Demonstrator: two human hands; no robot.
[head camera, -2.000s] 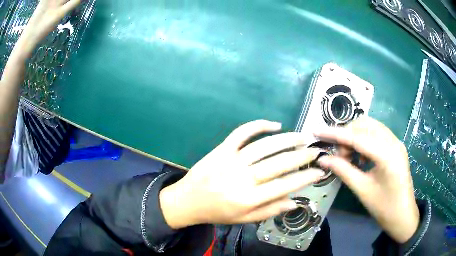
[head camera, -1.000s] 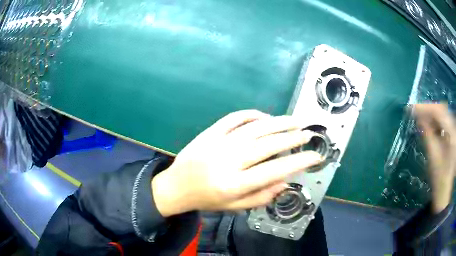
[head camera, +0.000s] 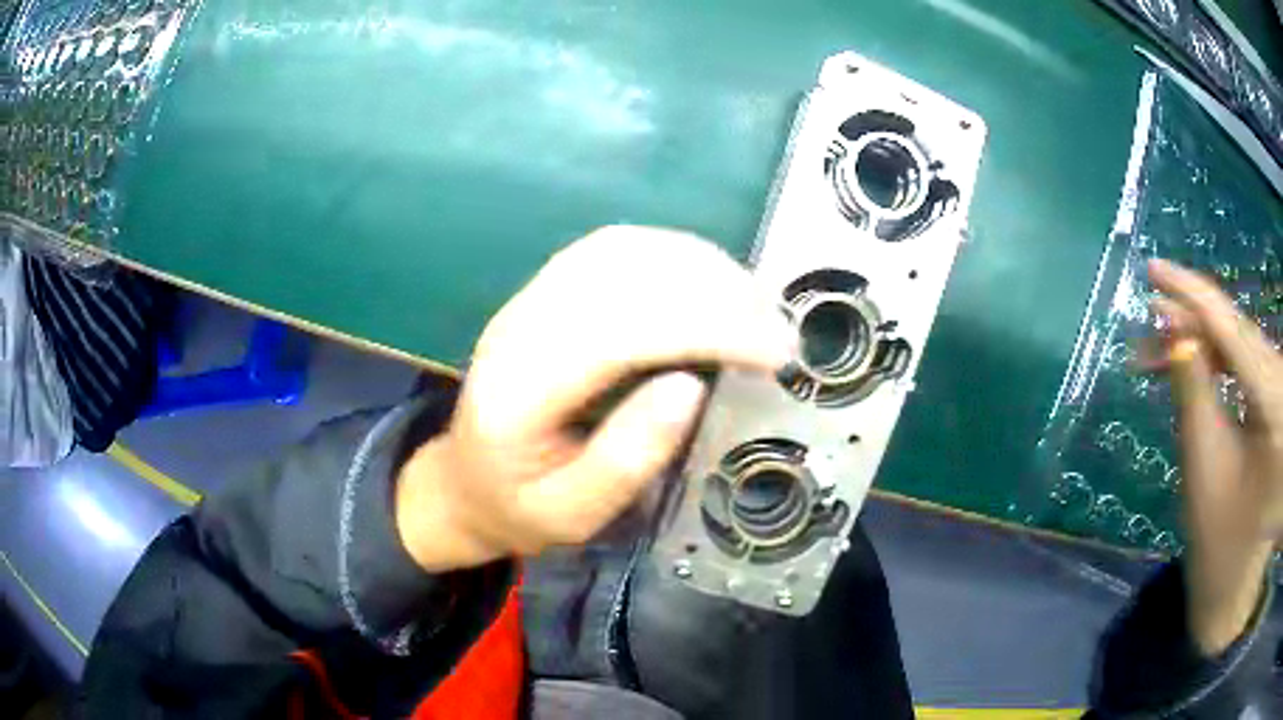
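A silver three-hole housing (head camera: 875, 288) lies slanted in front of me, its lower end past the bench edge over my lap. Its three round openings with inner rings face up. My left hand (head camera: 598, 387) is curled at the housing's left side, fingertips by the middle opening. Its thumb is bent in, and whether it grips the housing cannot be told. My right hand (head camera: 1227, 422) is over a clear blister tray (head camera: 1126, 471) at the right, thumb and forefinger pointing left and up. Any small part between its fingertips is too small to make out.
Another clear blister tray (head camera: 64, 134) with rows of rings lies at the far left of the green bench (head camera: 422, 169). Below it are a person's striped clothing (head camera: 96, 338) and a blue stool (head camera: 232, 380). Dark parts line the top right corner.
My right hand has moved from the middle opening to the right tray. My left hand's fingers have drawn back off the middle opening and curled. The view has shifted, so the housing appears higher and further left.
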